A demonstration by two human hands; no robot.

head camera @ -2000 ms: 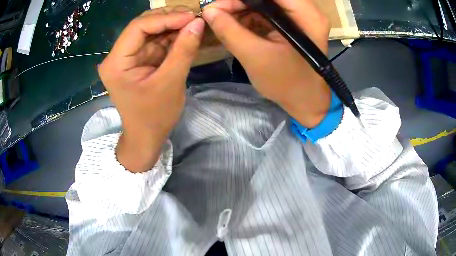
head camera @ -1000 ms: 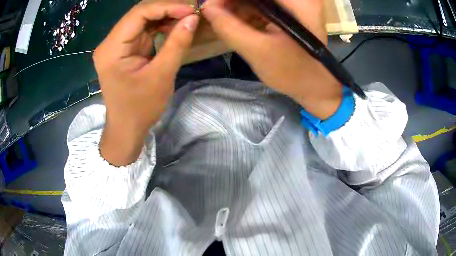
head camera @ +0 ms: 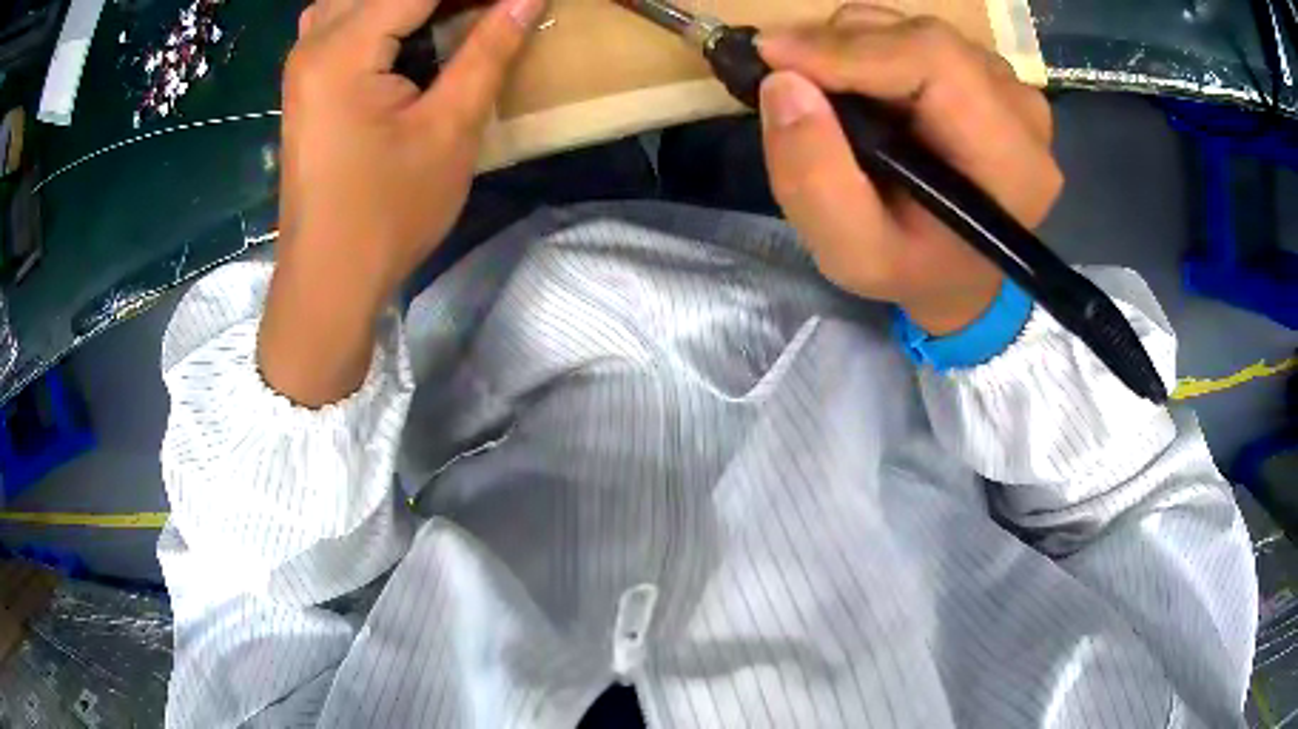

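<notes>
My right hand (head camera: 911, 157) grips the black handle of a soldering iron (head camera: 996, 235). Its metal barrel points up and left, and its tip is cut off by the top edge. My left hand (head camera: 384, 157) is left of the iron, with thumb and fingers bent towards each other at the top edge. A tiny shiny bit (head camera: 547, 23) shows beside the left thumb tip; whether the fingers hold it cannot be told. The tan board (head camera: 626, 86) lies beneath, between the hands. A dark thing (head camera: 416, 57) shows behind the left fingers, not clearly seen.
Small white and reddish parts (head camera: 178, 60) lie in a loose pile on the dark green mat (head camera: 157, 200) at the left. A white strip (head camera: 66, 64) lies beyond them. A thin pale wire curves across the mat. Blue stands (head camera: 1224, 214) are below the bench at the right.
My hands have moved apart. My right hand has shifted right and turned the iron, so its metal barrel now shows. My left hand has moved slightly up. More of the tan board is visible.
</notes>
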